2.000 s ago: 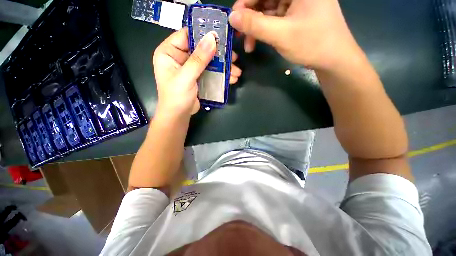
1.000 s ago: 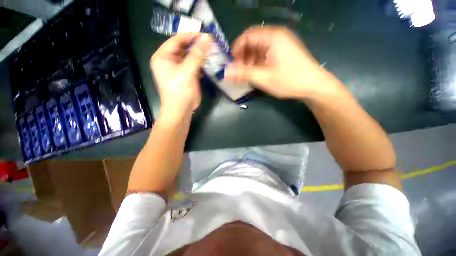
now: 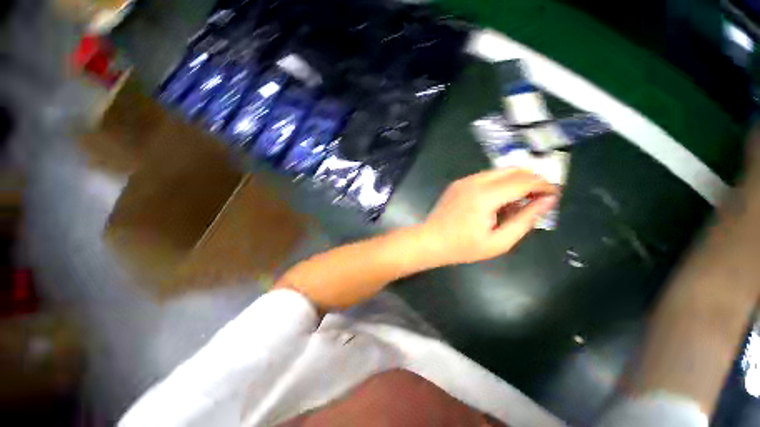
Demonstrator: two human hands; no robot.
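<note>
My left hand (image 3: 492, 215) is over the bench, blurred, with thumb and fingers close together. A small pale-and-blue edge shows just past its fingertips; whether the hand grips it cannot be told. Several blue-and-white phone boards (image 3: 527, 108) lie fanned out and overlapping just beyond the hand. My right forearm (image 3: 700, 292) runs up to the right edge of the picture, and the right hand is cut off. The blue housing with its board seen earlier cannot be made out.
A glossy black tray (image 3: 400, 125) at upper left holds a row of blue housings (image 3: 287, 133). Beyond the boards are a pale rail (image 3: 617, 113) and green conveyor belt (image 3: 583, 33). An open cardboard box (image 3: 179, 200) stands below left. Small pale specks lie on the bench.
The view has swung left and tilted. My hands have moved apart: the left stays near the boards, the right has gone out past the right edge. The housing is no longer seen between them.
</note>
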